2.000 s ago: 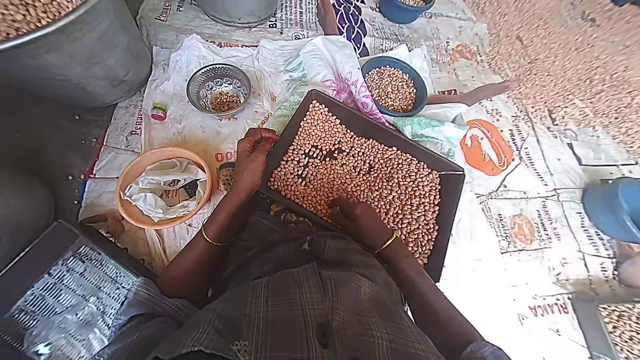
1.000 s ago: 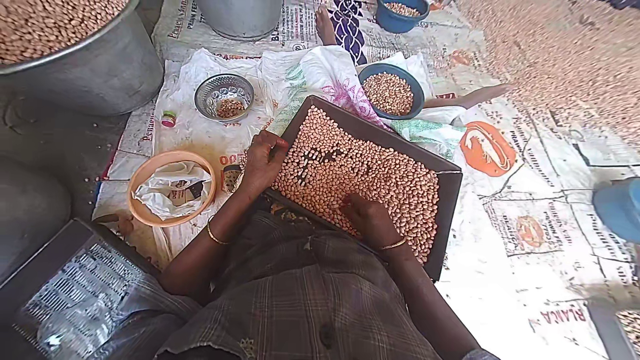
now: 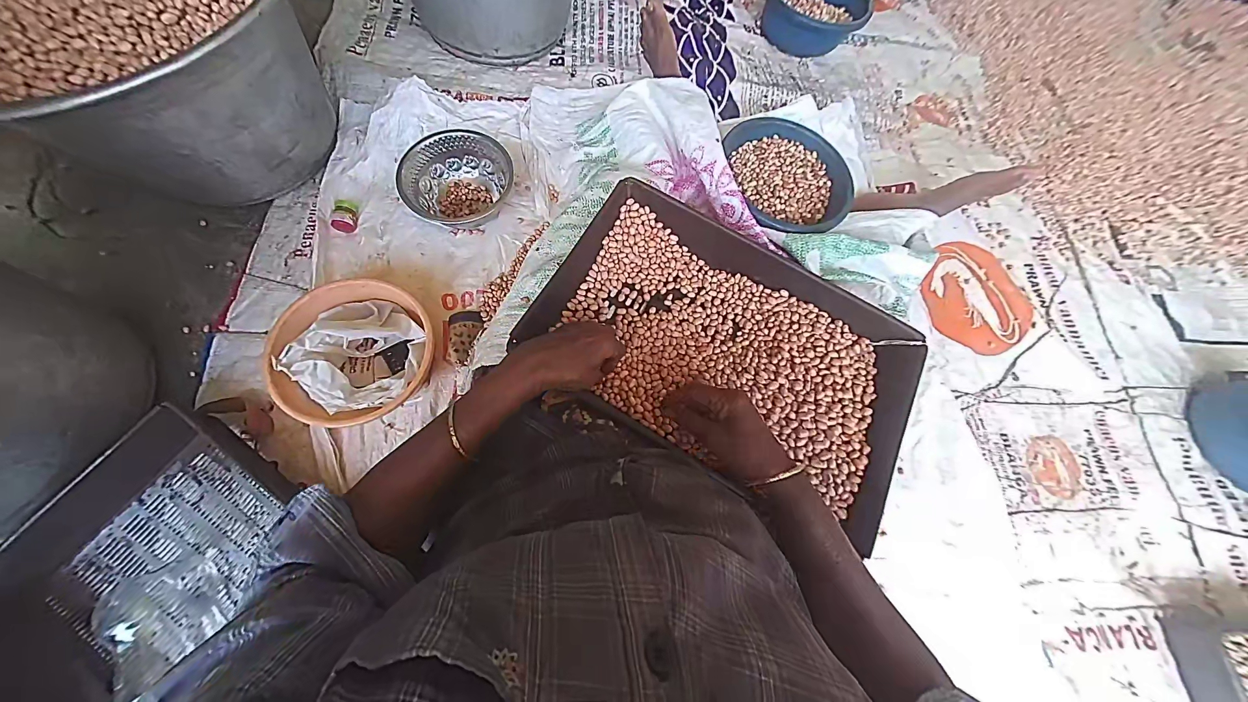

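Observation:
A dark rectangular tray [image 3: 897,419] lies tilted across my lap, holding a spread layer of pinkish-brown shelled nuts, likely peanuts [image 3: 799,361]. My left hand [image 3: 575,353] rests at the tray's left part, fingers curled down at the edge of the nuts. My right hand [image 3: 717,424] is over the nuts near the tray's lower side, its fingers bent into them. Whether either hand holds a nut is hidden. Beyond the tray stand a metal bowl [image 3: 414,171] with a few nuts inside and a blue bowl [image 3: 843,185] fuller of nuts.
An orange basin [image 3: 283,390] with a white plastic bag stands at left. A large metal pot [image 3: 224,117] of nuts is upper left. Another person's foot [image 3: 659,44] and outstretched limb [image 3: 951,192] show beyond the tray. Nuts cover the floor [image 3: 1111,117] at upper right.
My left hand was raised over the tray's left edge; it has come down onto the nuts. My right hand stays over the nuts near the tray's lower side.

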